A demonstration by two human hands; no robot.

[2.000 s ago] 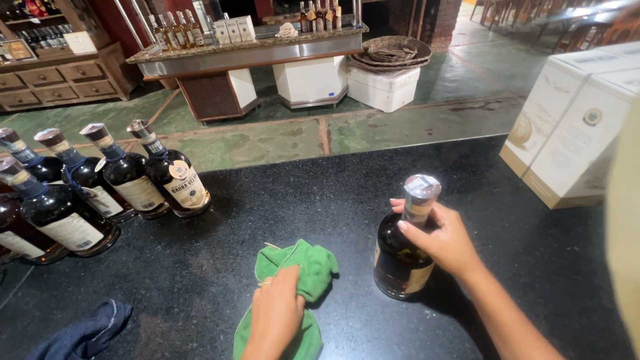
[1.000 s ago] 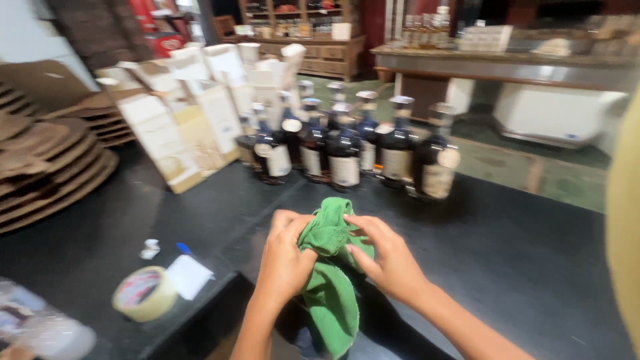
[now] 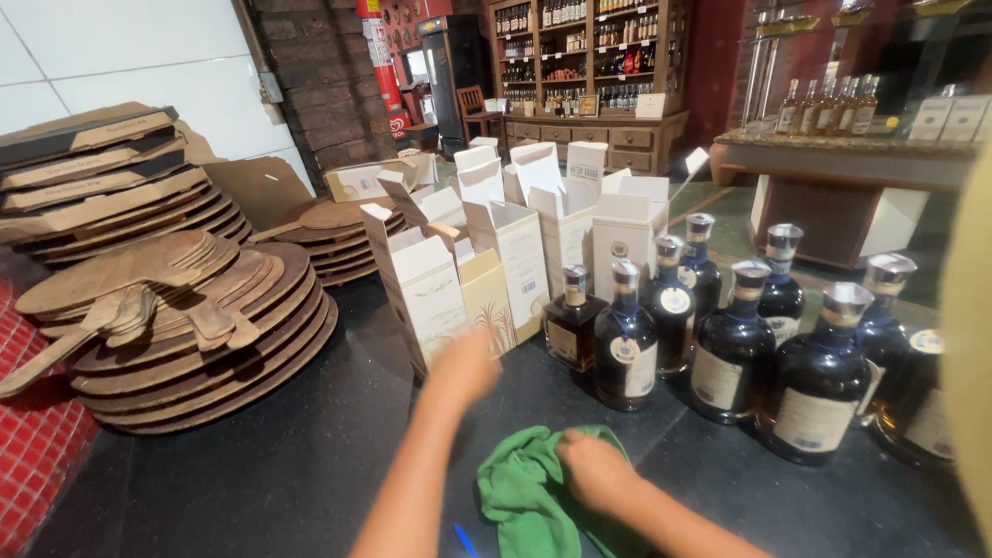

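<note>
My right hand (image 3: 597, 469) is closed on a green cloth (image 3: 519, 488) over the black stone counter (image 3: 341, 473). Blurred by motion, my left hand (image 3: 465, 368) is raised in front of the open cartons; its fingers are too unclear to tell whether they hold anything. Just behind it stand several open white and cream bottle cartons (image 3: 508, 256), flaps up. A small square bottle (image 3: 573, 318) and several dark round bottles with silvery caps, such as the large labelled bottle (image 3: 818, 380), stand upright to the right.
Stacked round wooden boards (image 3: 209, 349) with wooden paddles (image 3: 124, 310) on top fill the left side. Pizza boxes (image 3: 85, 170) lie stacked behind them. A blue pen (image 3: 465, 540) lies near the cloth. Across the floor stand a bottle shelf (image 3: 585, 54) and another counter (image 3: 845, 155).
The view has swung left. My right hand released the bottle it touched two seconds ago. Both hands were on the cloth one second ago; now my left hand is off it, toward the cartons.
</note>
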